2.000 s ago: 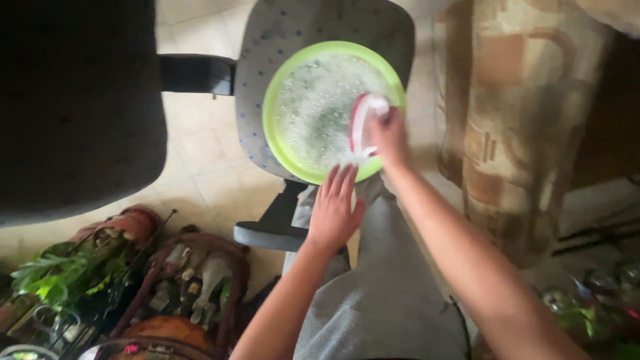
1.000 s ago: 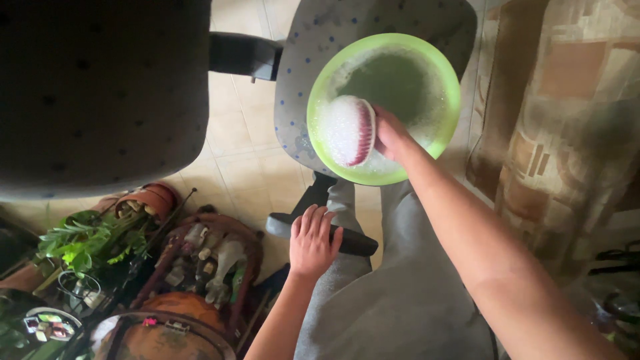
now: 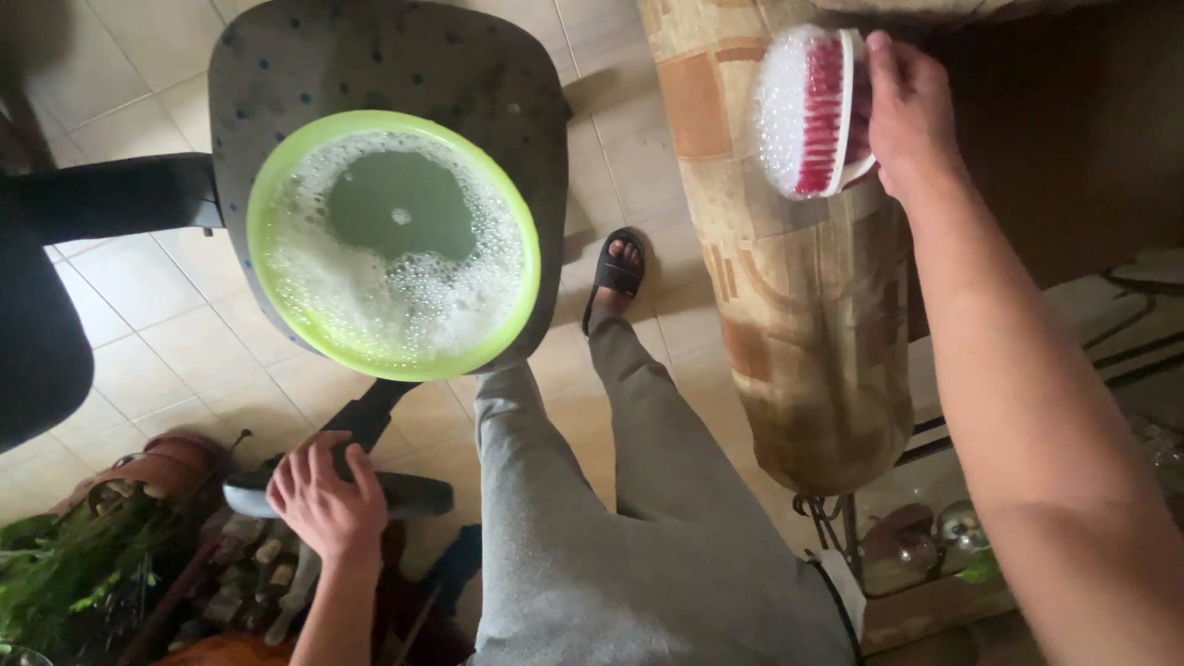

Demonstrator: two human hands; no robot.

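My right hand [image 3: 911,111] grips a white-backed scrub brush [image 3: 821,116] by its handle. The red bristles face left and are heaped with white suds. Beside and below the brush is the patterned upholstered arm of a sofa [image 3: 805,305]. My left hand [image 3: 331,495] rests on the dark armrest [image 3: 416,496] of an office chair, fingers a little spread. On the grey, blue-dotted chair seat [image 3: 388,55] stands a lime-green plastic basin [image 3: 529,250] of cloudy water, with foam around its edge.
At the lower left are potted plants [image 3: 74,564] and a terracotta pot [image 3: 180,462]. Another chair part [image 3: 37,324] stands at the left edge. My sandalled foot [image 3: 620,268] is on the tiled floor. A low glass-and-metal table [image 3: 925,573] holding objects is at the lower right.
My right hand has lifted the foamy brush out of the basin and over to the sofa arm. My left hand has gone from the basin's rim to the chair's armrest. The view has shifted.
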